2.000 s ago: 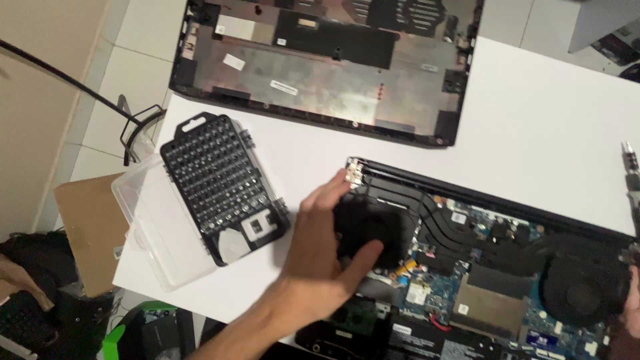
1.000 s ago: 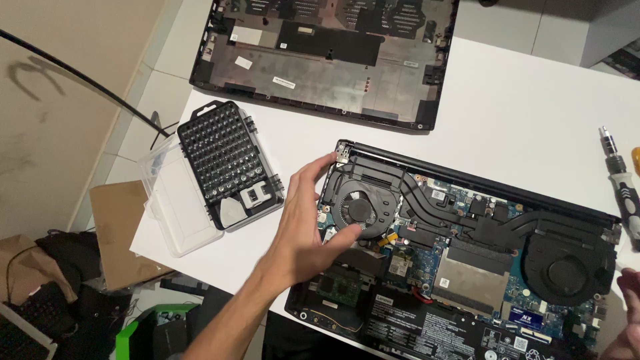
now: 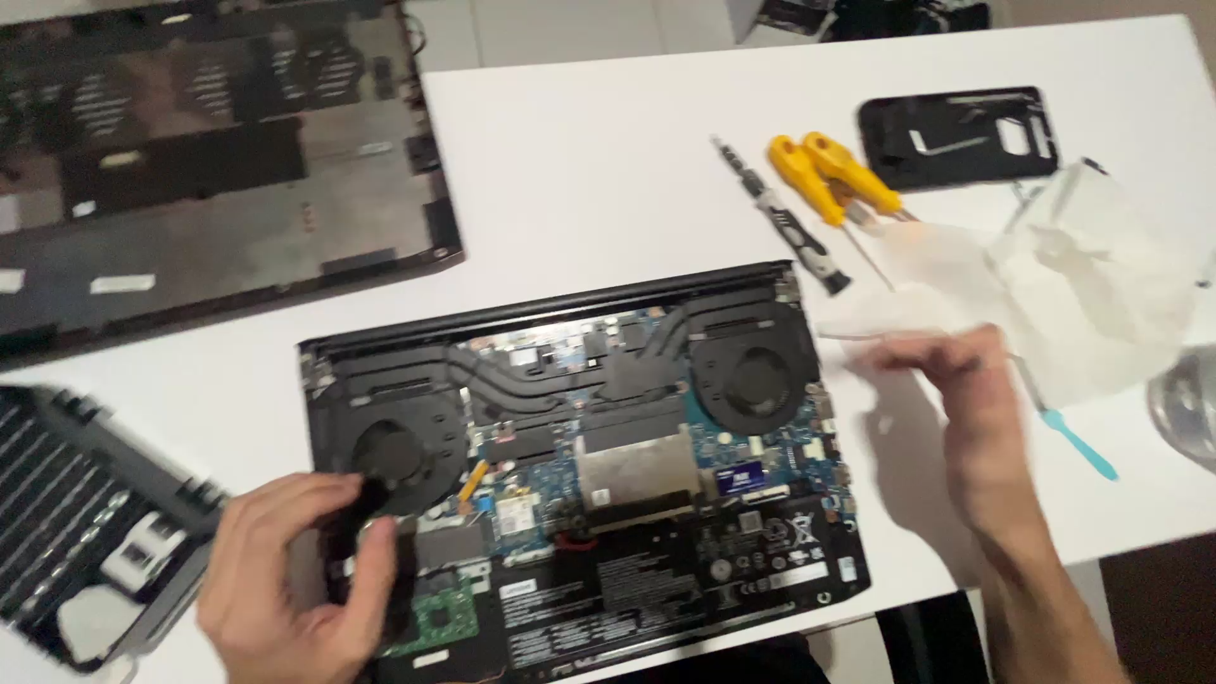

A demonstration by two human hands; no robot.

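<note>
An opened Lenovo laptop base (image 3: 636, 465) lies on the white table with its two cooling fans, heat pipes, blue circuit board and black battery (image 3: 646, 589) bare. My left hand (image 3: 294, 570) rests at its left edge, thumb and fingers apart near the left fan (image 3: 394, 454). To the right of the laptop, my right hand (image 3: 959, 399) hovers over the table, blurred, fingers bent; whether it holds anything cannot be told. Just above it lie a precision screwdriver (image 3: 788, 223) and yellow-handled screwdrivers (image 3: 826, 176). A thin tool with a turquoise end (image 3: 1080, 445) lies to its right.
The laptop's bottom cover (image 3: 370, 209) lies at the upper left. A black bit case (image 3: 57, 513) is at the lower left. A black phone case (image 3: 959, 138) holding small metal pieces, crumpled white tissue (image 3: 1073, 275) and a clear round container (image 3: 1187, 404) are at the right.
The view has swung well to the right. My left hand has moved down the laptop's left side, from the upper-left corner. My right hand, earlier at the laptop's right edge, is now away from it.
</note>
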